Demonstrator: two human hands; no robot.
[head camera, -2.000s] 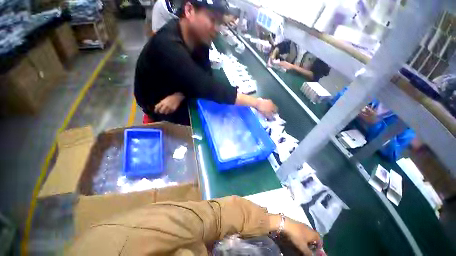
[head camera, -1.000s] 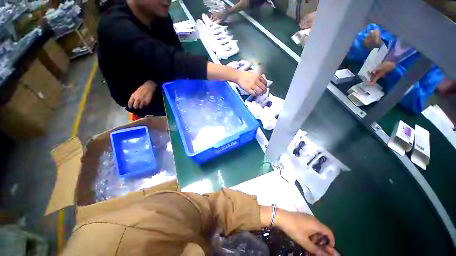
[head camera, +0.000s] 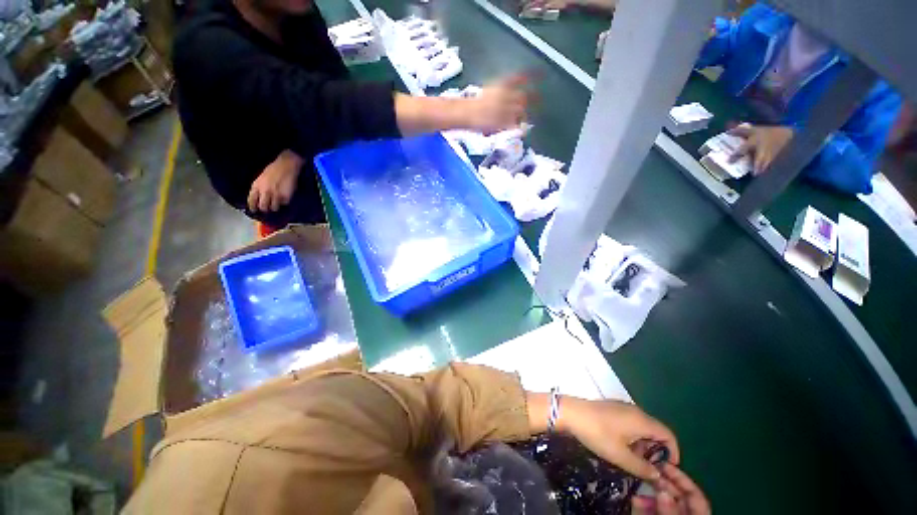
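My left hand, bare with a bracelet, holds a small coiled black cable between its fingers at the bottom right. My right hand is cut off by the bottom edge; its fingertips are close below the cable, and whether they grip it is unclear. A shiny clear plastic bag with dark contents lies at my chest, with more black cables beside it, partly hidden by my left arm. A white pouch with a black cable on it lies on the green belt beyond my hands.
A white sheet lies beyond my forearm. A blue tote and a carton holding a blue tray are at left. A grey post rises beside the belt. A neighbour's arm reaches over white pouches.
My right hand's fingers have come into view beside the cable in my left hand. The pouches near the post have shifted up and left in the picture. The neighbour's hand has lifted.
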